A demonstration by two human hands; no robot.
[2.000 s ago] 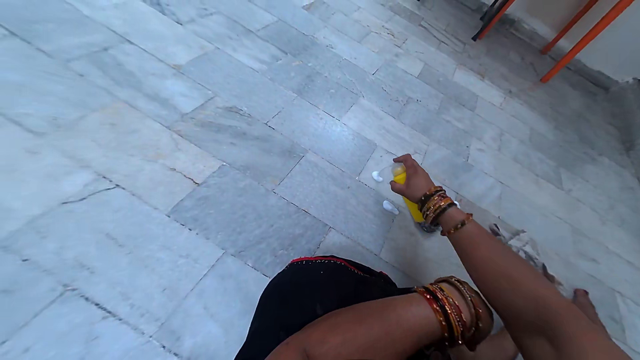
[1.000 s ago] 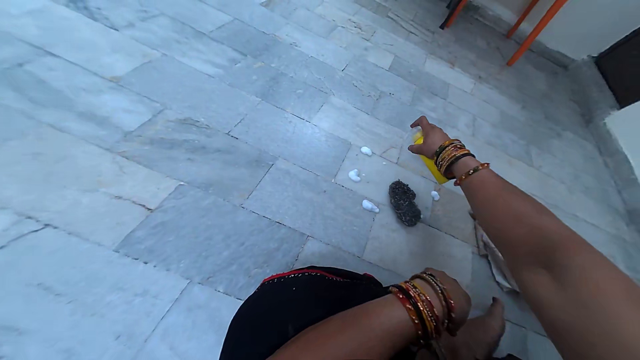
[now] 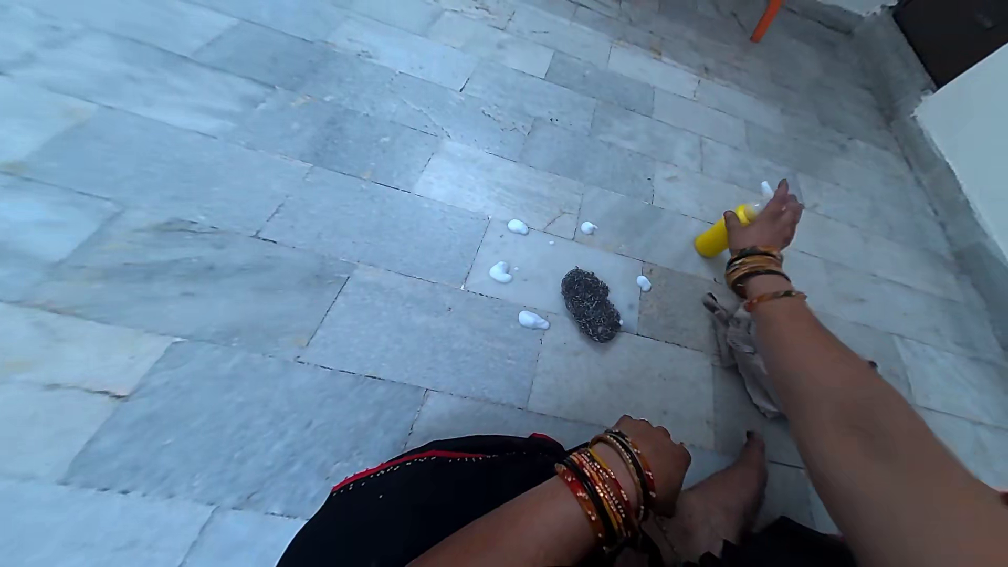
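My right hand (image 3: 768,224), with bangles at the wrist, is around the neck of a yellow bottle (image 3: 713,238) with a whitish top, low over the marble floor at the right. Left of it, a dark metal scouring pad (image 3: 591,305) lies on the tiles. White dabs, such as one blob (image 3: 534,320) and another (image 3: 500,272), lie around the pad. My left hand (image 3: 654,457) rests by my knee, its fingers curled in, and nothing shows in it.
A crumpled greyish cloth (image 3: 748,358) lies beneath my right forearm. My bare foot (image 3: 720,496) is next to my left hand. An orange furniture leg (image 3: 766,20) stands at the top right, near a white wall (image 3: 972,142) and a dark opening.
My right hand has moved with the yellow bottle away from the pad, to the right. More white dabs show on the floor than two seconds ago. The view has shifted.
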